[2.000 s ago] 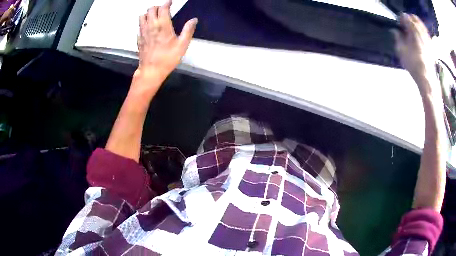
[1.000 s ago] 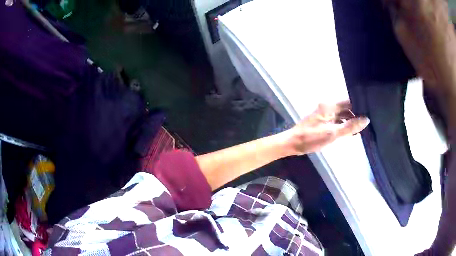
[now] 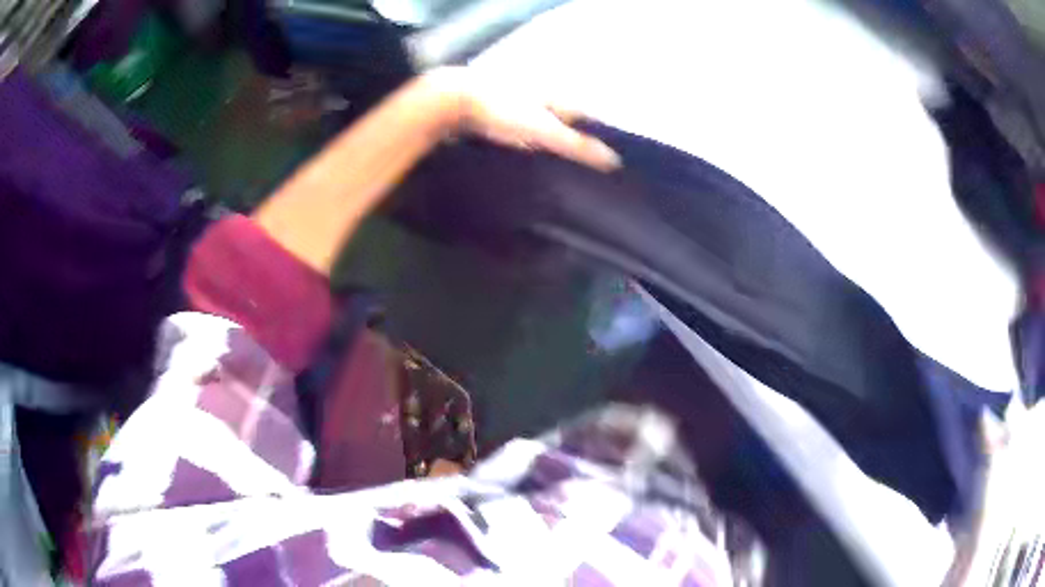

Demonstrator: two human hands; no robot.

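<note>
A long dark navy garment piece (image 3: 733, 264) runs from upper centre to lower right. Its right part lies over the white-covered pressing table (image 3: 733, 80), and its left part extends past the table's front edge. My left hand (image 3: 527, 128) is at the piece's upper left end, fingers over its top edge, and appears to hold it; the thumb is hidden. The image is blurred. A pale, overexposed shape at the lower right edge may be my right hand, but it cannot be made out.
Dark purple cloth (image 3: 80, 252) hangs at the left. Dark green floor (image 3: 481, 310) shows between my body and the table. Blurred dark items (image 3: 991, 172) lie beyond the table's right side. My checked shirt fills the bottom.
The view has turned. My left hand has moved from beside the piece's near edge to its far end. The piece now extends over the table's front edge. My right arm is no longer clearly visible.
</note>
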